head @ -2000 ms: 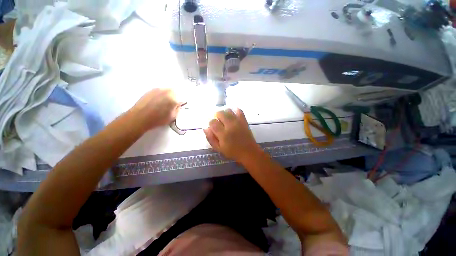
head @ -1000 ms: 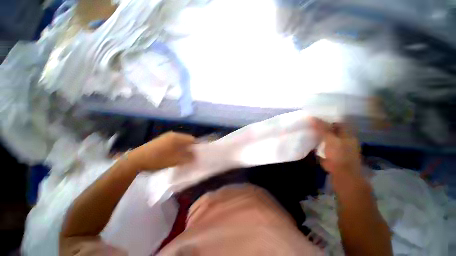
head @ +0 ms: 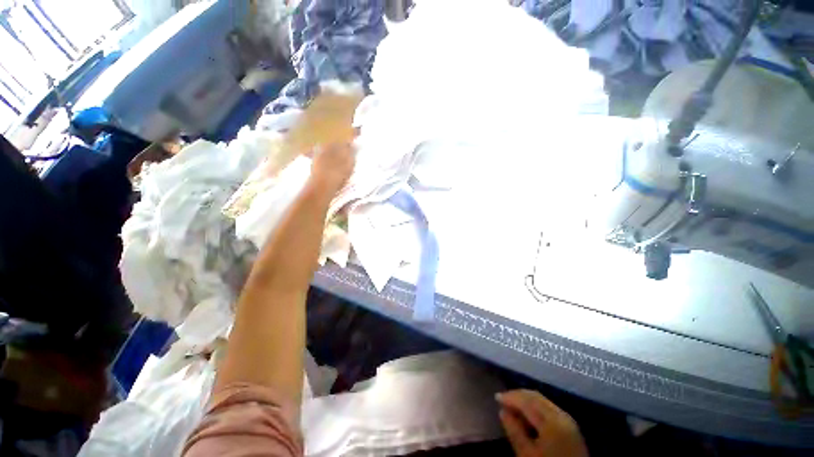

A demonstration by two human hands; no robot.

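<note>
My left hand (head: pixel 333 168) reaches to the far left of the table, over white cut pieces (head: pixel 277 203) beside a tan cardboard piece (head: pixel 326 120). Its fingers are blurred by glare, so I cannot tell whether it grips a piece. My right hand (head: pixel 543 427) is low at the bottom edge, below the table's front, partly cut off, with fingers apart and nothing seen in it. A white layered bundle (head: pixel 411 402) lies between lap and table, left of my right hand. A light blue strip (head: pixel 427 268) hangs over the table edge.
The sewing machine head (head: pixel 714 187) is at the right, with orange-and-green-handled scissors (head: pixel 787 361) near its table edge. A white cloth heap (head: pixel 183 236) bulges at the left. Blue-grey cloth (head: pixel 335 40) is piled behind. A marked grey band (head: pixel 553 348) runs along the table front.
The view has swung left. The white piece held between both hands a second ago is no longer stretched between them. My left hand has moved up to the stack; my right hand has dropped low.
</note>
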